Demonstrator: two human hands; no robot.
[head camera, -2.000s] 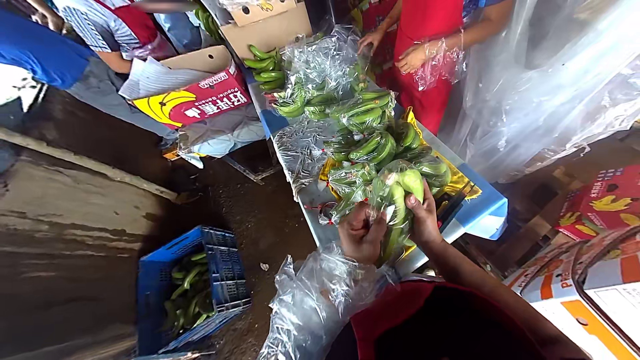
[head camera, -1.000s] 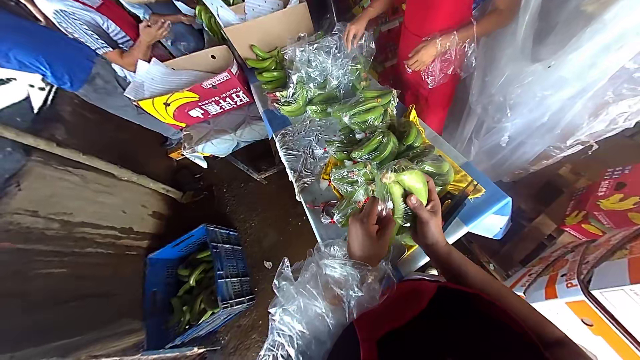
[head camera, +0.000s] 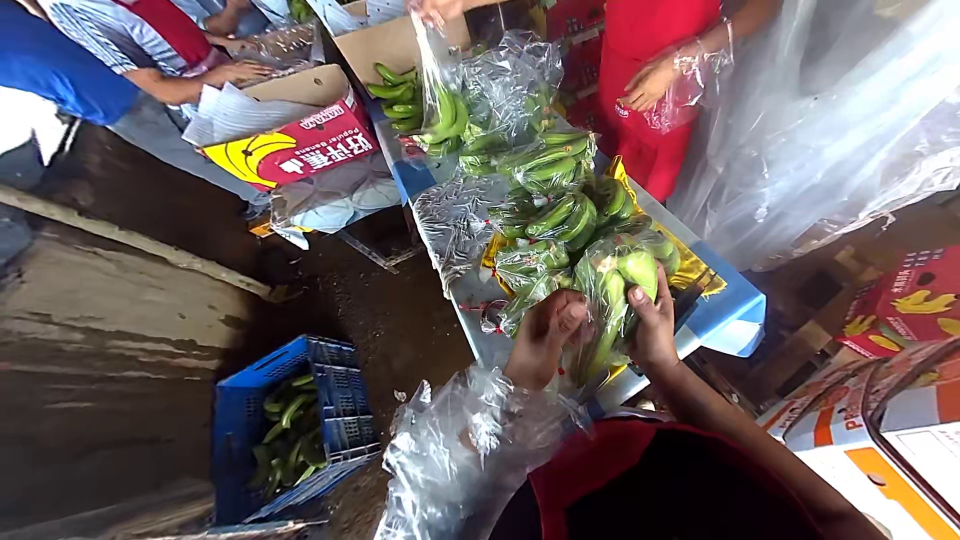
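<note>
A bunch of green bananas in a clear plastic bag is between my hands at the near end of the table. My right hand grips its right side, thumb on the fruit. My left hand is curled at the bag's left side, fingers pinching the plastic, as far as can be seen. Clear plastic bags hang around my left forearm. Beyond lie several bagged green banana bunches on the narrow table, partly over yellow plastic. Loose clear bags lie along its left edge.
A blue plastic crate with green bananas stands on the floor at left. A red banana carton is beyond it. Across the table a person in a red apron stands. Printed cartons and hanging plastic sheeting are at right.
The hand of the person across the table now lifts a clear bag with green bananas at the far end. My hands stay at the same bagged bunch, the left having shifted slightly.
</note>
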